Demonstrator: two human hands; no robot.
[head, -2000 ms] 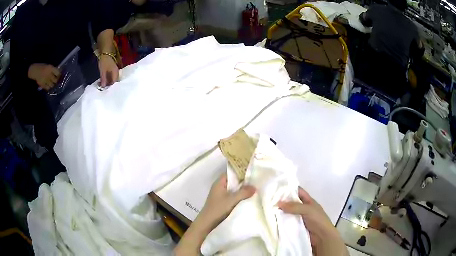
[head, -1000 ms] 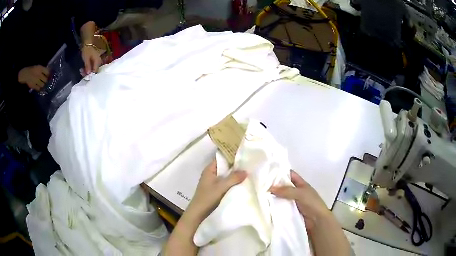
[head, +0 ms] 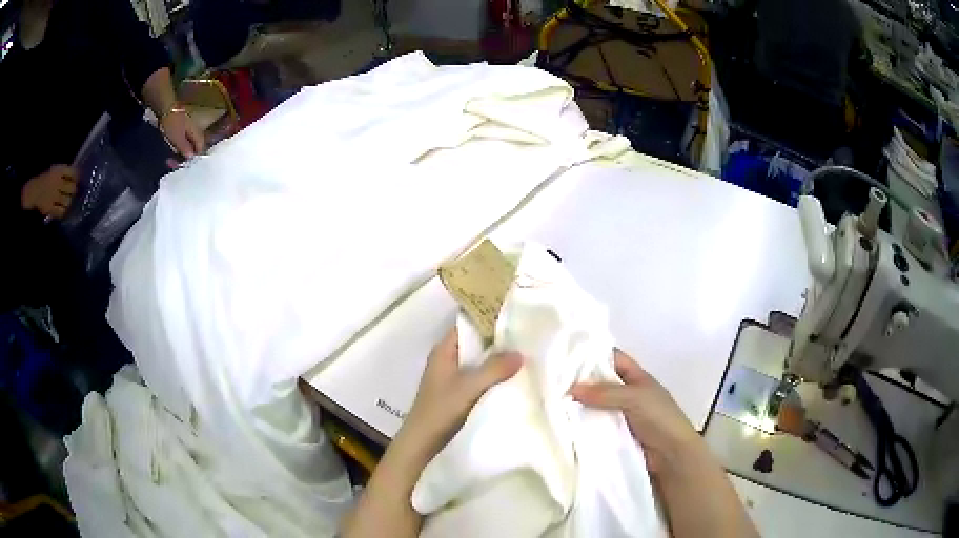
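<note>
A white garment piece point(head: 526, 410) is held up in front of me, bunched between my two hands, over the front edge of the table. My left hand point(head: 463, 384) grips its left side, thumb on top. My right hand point(head: 626, 399) grips its right side. A tan bundle ticket point(head: 480, 284) with writing lies at the top left of the held cloth. The fingers under the cloth are hidden. A large pile of white cloth point(head: 305, 200) covers the left of the white table point(head: 673, 242).
The sewing machine point(head: 868, 294) stands at right with its needle area lit. Black shears point(head: 889, 452) and snips point(head: 841, 452) lie beneath its arm. A person point(head: 84, 137) stands at the far left, a hand at the cloth. A yellow-framed trolley point(head: 620, 63) stands behind the table.
The view has shifted slightly. The person at the left has moved back a little, and their hands are farther left. My hands keep their hold on the white cloth.
</note>
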